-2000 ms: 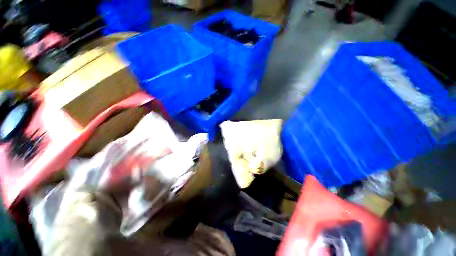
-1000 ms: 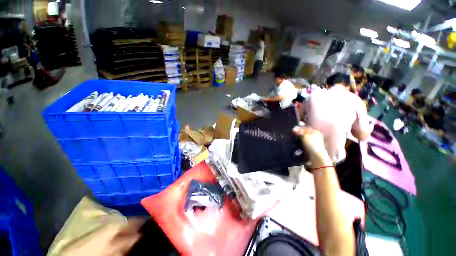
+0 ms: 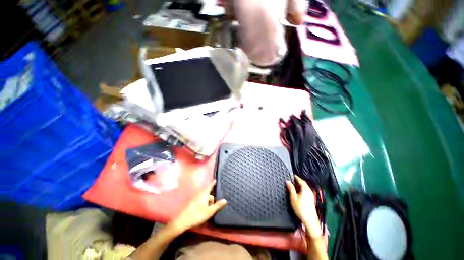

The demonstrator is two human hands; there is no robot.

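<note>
A flat square black grille cover [image 3: 254,185] lies front side up on the red mat, its round honeycomb area showing. My left hand [image 3: 201,205] is at its left edge, with thumb and finger on the rim. My right hand [image 3: 303,200] is at its right edge, fingers on the rim. A foam-wrapped black housing [image 3: 191,82] lies in a white sleeve on the pile beyond. A thick black cable bundle [image 3: 309,147] lies just right of the grille cover. The underside of the cover is hidden.
A clear parts bag [image 3: 152,165] lies on the red mat [image 3: 109,190]. Blue crates [image 3: 51,137] stand at left. Black coiled cable [image 3: 330,86] and a white sheet [image 3: 341,139] lie on the green bench [image 3: 407,137]. A black unit with a white disc [image 3: 387,233] is lower right. A person stands ahead.
The view has turned down to the mat. The black panel that was held up at the pile now lies there in its sleeve. Both hands are now at the grille cover.
</note>
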